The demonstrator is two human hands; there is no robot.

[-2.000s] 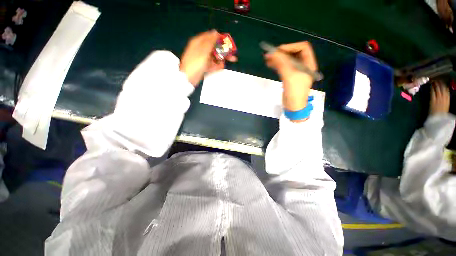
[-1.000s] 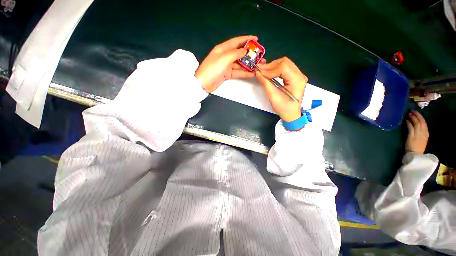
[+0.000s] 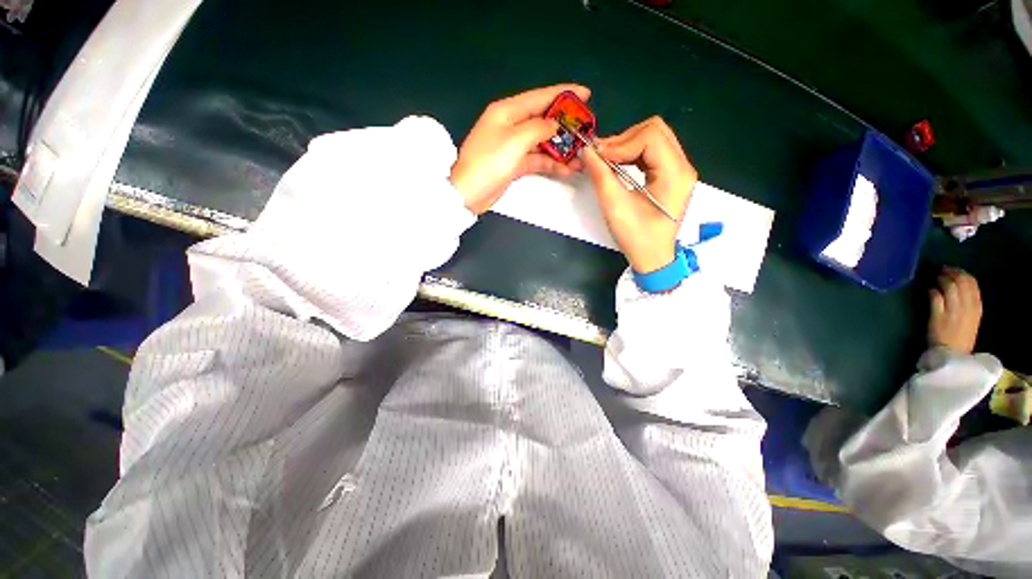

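My left hand [image 3: 506, 147] holds a small red housing [image 3: 558, 149] with its open side up; dark and light parts show inside. My right hand [image 3: 648, 190] holds thin metal tweezers [image 3: 634, 186] like a pen, their tip inside the housing. Whether the tip grips anything is too small to tell. A white release liner sheet [image 3: 733, 243] lies on the bench under my hands, partly hidden by them. A blue wrist strap [image 3: 668, 271] is on my right wrist.
Long white spare liner strips [image 3: 82, 170] overhang the left bench edge. A blue bin [image 3: 904, 226] with white paper inside stands at right. Another red housing [image 3: 920, 137] lies beyond it. Another person's hand [image 3: 956, 311] and white sleeve are at the far right.
My hands came together: the tweezers, apart from the housing two seconds ago, now reach inside it. The housing moved right. In the last second the tip shifted slightly deeper over the housing.
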